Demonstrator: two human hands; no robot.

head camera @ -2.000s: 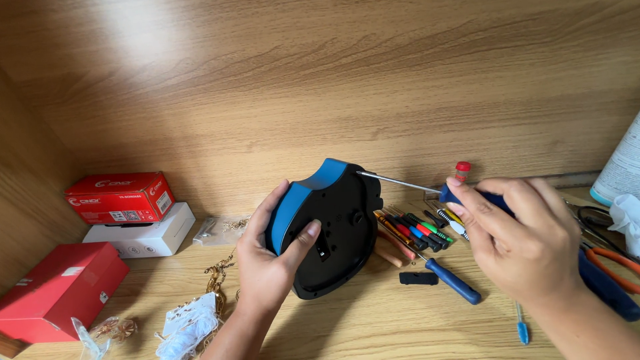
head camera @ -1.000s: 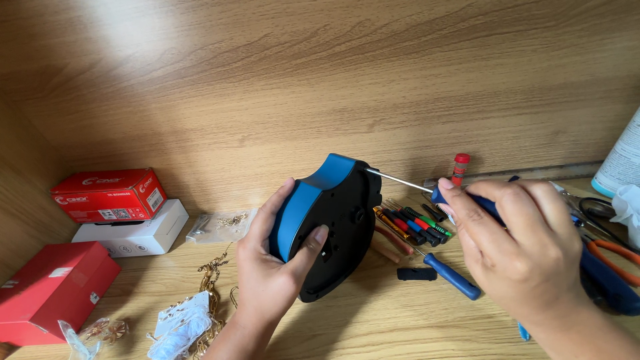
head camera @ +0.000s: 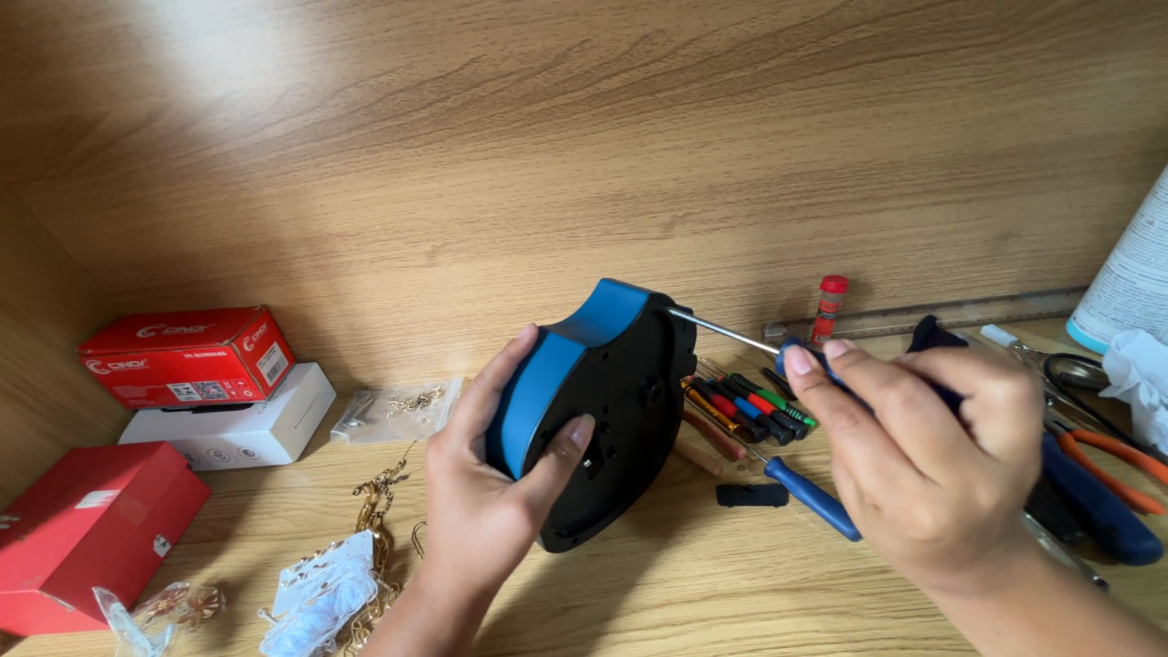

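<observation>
My left hand grips a blue-sided plastic housing with a black base, tilted up on edge, its thumb on the black face. My right hand holds a screwdriver with a dark blue handle. Its metal shaft reaches left, and the tip meets the black face near the housing's upper right corner. Whether the tip sits in a screw is too small to tell. Below the screwdriver, a second blue-handled screwdriver lies on the wooden surface beside a small black plastic piece.
Several coloured precision screwdrivers lie behind the housing, near a red-capped tube. Orange-handled pliers and a large canister are at right. Red boxes, a white box, gold chains and white thread occupy the left.
The housing stays in my left hand and the screwdriver tip stays at its upper corner. My right hand's fingers have shifted on the handle.
</observation>
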